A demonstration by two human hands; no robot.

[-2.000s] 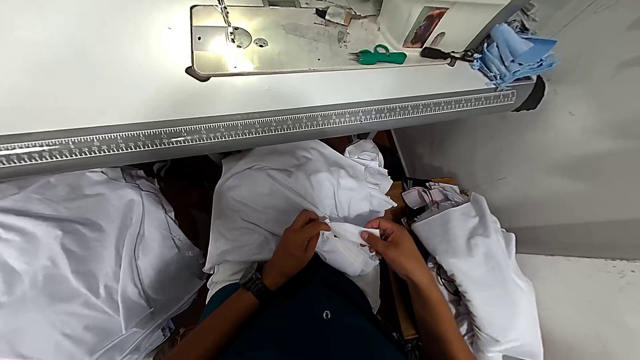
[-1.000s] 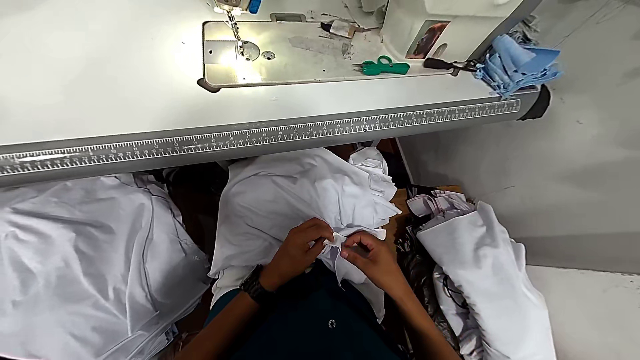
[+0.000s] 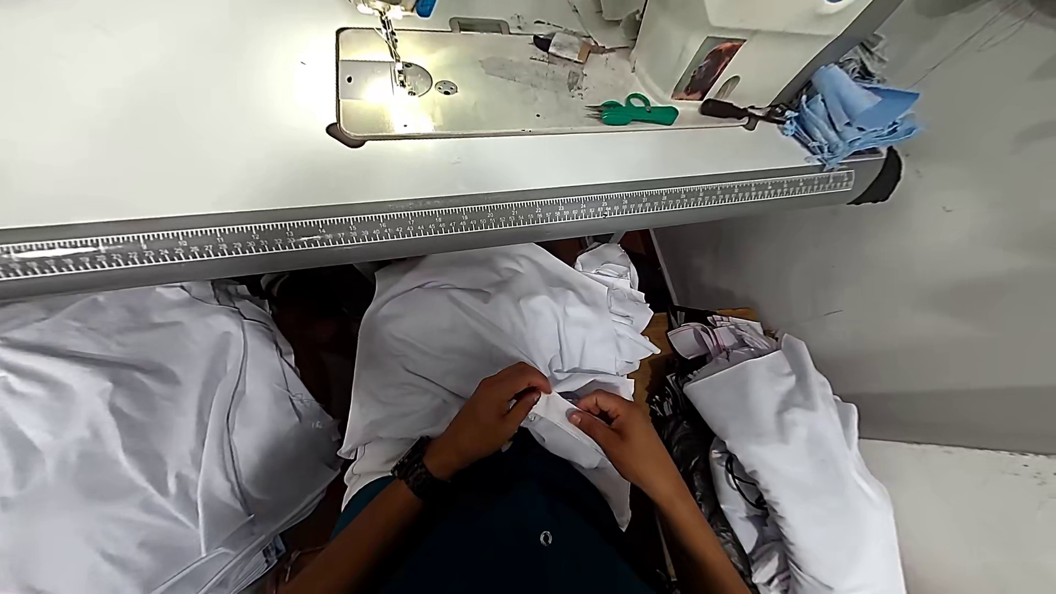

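My left hand (image 3: 493, 417), with a dark watch on its wrist, pinches the folded edge of a white fabric piece (image 3: 563, 422) between thumb and fingers. Just to its right, my right hand (image 3: 620, 433) grips the same edge, a short stretch of cloth showing between the two. Both hands are over my lap, where a heap of white fabric (image 3: 462, 322) lies, its layered edges fanned at the right. The lower part of the held piece hangs down beneath my right hand. Some of my fingertips are hidden by the cloth and the hands.
Ahead is a sewing machine bed (image 3: 511, 91) with green thread snips (image 3: 635, 111) on it. A measuring tape strip (image 3: 462, 219) runs along the table's front edge. Light blue fabric scraps (image 3: 854, 111) lie at the right end. White cloth piles stand left (image 3: 124, 429) and right (image 3: 800, 445).
Two seconds ago my hands were farther apart on the white cloth; one second ago they were close together. Now they are slightly apart again, with a straight folded edge between them.
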